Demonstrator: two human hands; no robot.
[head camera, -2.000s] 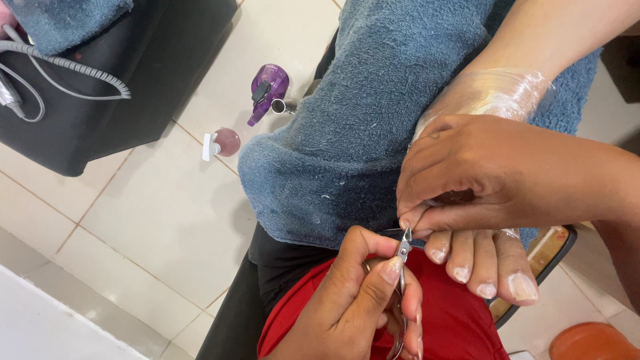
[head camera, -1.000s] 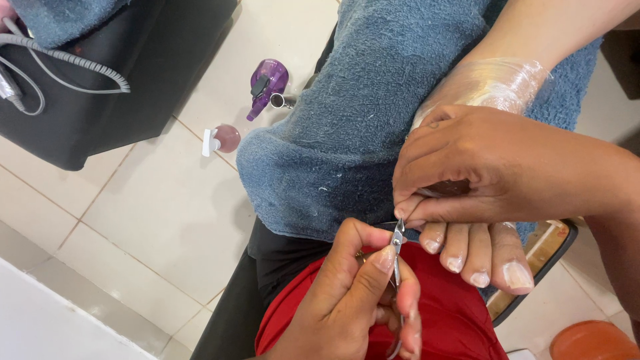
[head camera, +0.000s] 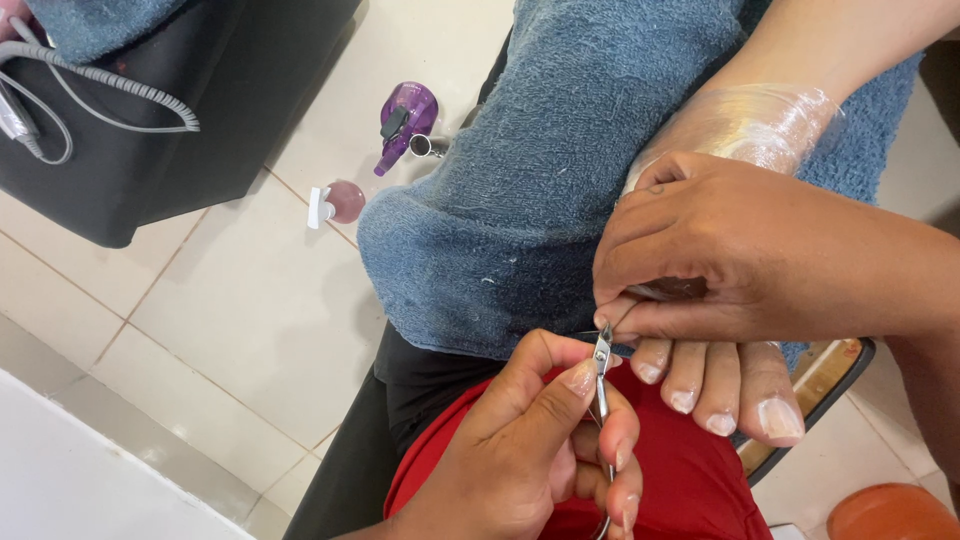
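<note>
My left hand (head camera: 517, 442) grips a pair of metal cuticle nippers (head camera: 601, 360), thumb and index finger near the joint and the other fingers around the handles. The nippers' tips meet the edge of the little toe (head camera: 616, 310). My right hand (head camera: 697, 247) lies over the outer side of a person's foot and pinches that toe between thumb and fingers. The other toes (head camera: 720, 382) point down beside my thumb, with whitish residue on their nails. Clear plastic film (head camera: 780, 124) wraps the foot near the ankle. A blue towel (head camera: 480, 225) lies under the foot.
A purple spray bottle (head camera: 409, 112), a metal tube (head camera: 421, 145) and a small pink bottle with a white nozzle (head camera: 346, 201) are left of the towel. A black cabinet (head camera: 210, 135) with a coiled grey cable (head camera: 127, 81) stands upper left. An orange container (head camera: 892, 514) is lower right.
</note>
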